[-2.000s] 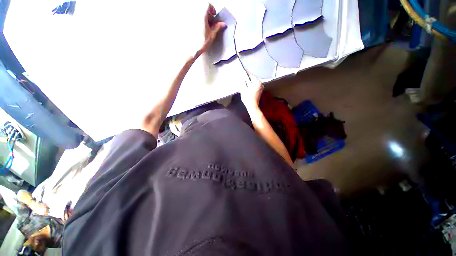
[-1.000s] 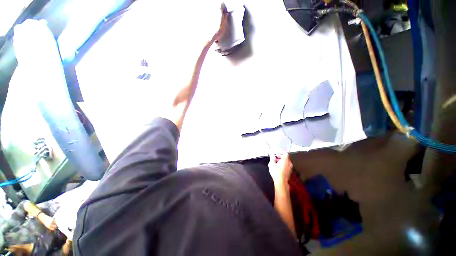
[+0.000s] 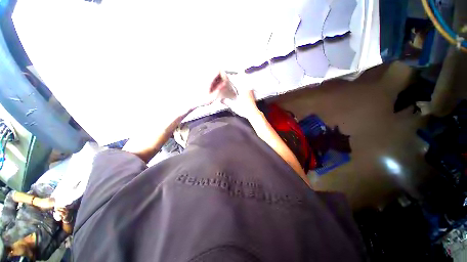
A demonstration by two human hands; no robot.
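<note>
Several small pale cut pieces (image 3: 311, 61) lie overlapping in a row near the right end of the white-covered table (image 3: 128, 66), with short dark lines across them. My left hand (image 3: 219, 88) and my right hand (image 3: 241, 104) are close together at the table's near edge, left of the row. A small pale piece (image 3: 231, 86) shows between their fingers and both hands appear to grip it. The left hand is blurred, and glare hides the piece's outline and much of the white cover.
A blue hose and a yellow one (image 3: 444, 25) hang at the upper right. A red bag or cloth (image 3: 287, 125) and a blue crate (image 3: 330, 162) are on the floor by the table. A long blue-grey padded shape (image 3: 38, 97) lies left. Another person's arm (image 3: 33, 200) shows lower left.
My left hand has come back from the far part of the table to its near edge beside my right hand. The row has an added piece at its left end compared with the first frame.
</note>
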